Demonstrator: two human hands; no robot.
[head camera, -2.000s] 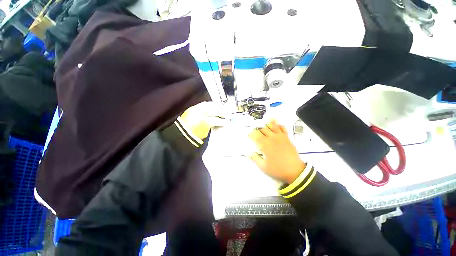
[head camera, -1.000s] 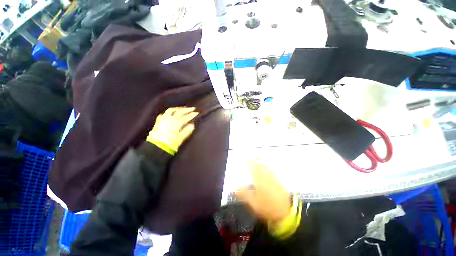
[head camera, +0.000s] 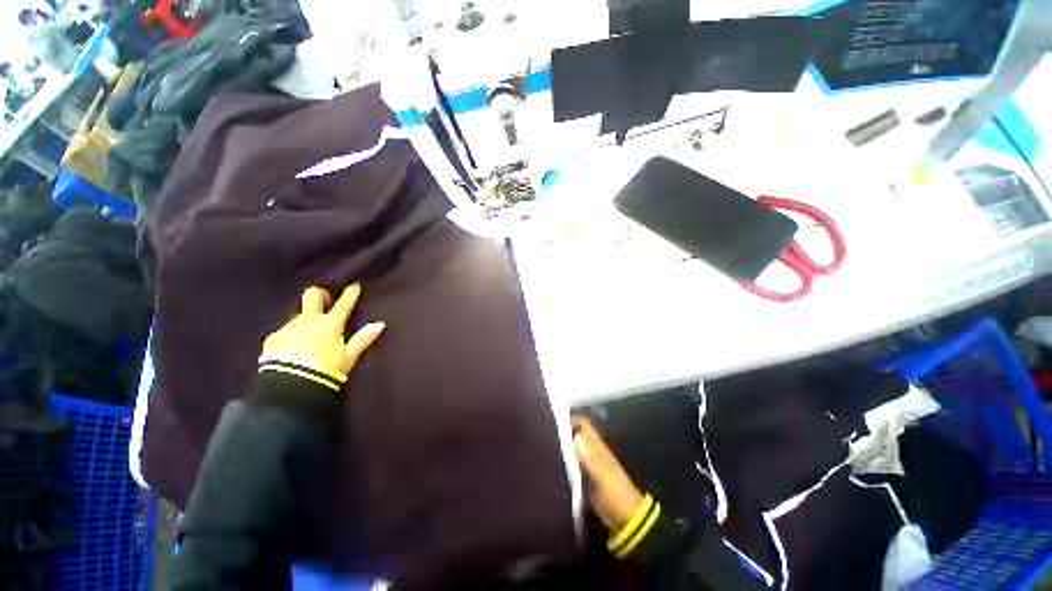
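A large dark brown-black garment panel (head camera: 427, 393) lies spread left of the needle and hangs over the table's front edge. A white edge strip (head camera: 534, 335) runs down its right edge. My left hand (head camera: 317, 335) lies on the panel with its fingers apart. My right hand (head camera: 605, 471) is at the panel's right edge below the table front; its fingertips are partly hidden, so its hold on the edge cannot be told. The presser foot (head camera: 505, 187) of the sewing machine is by the panel's upper right corner.
A smartphone (head camera: 706, 217) lies over red-handled scissors (head camera: 821, 237) on the white table (head camera: 646, 335). Black flaps (head camera: 692, 64) cross the machine head. Dark pieces with white edges (head camera: 784, 444) lie by a blue crate (head camera: 981, 398) at right. Dark cloth (head camera: 69, 277) is heaped at left.
The panel's right edge has come away from the needle area and extends further down. My right hand has moved from the presser foot to that edge. My left hand has moved left and down.
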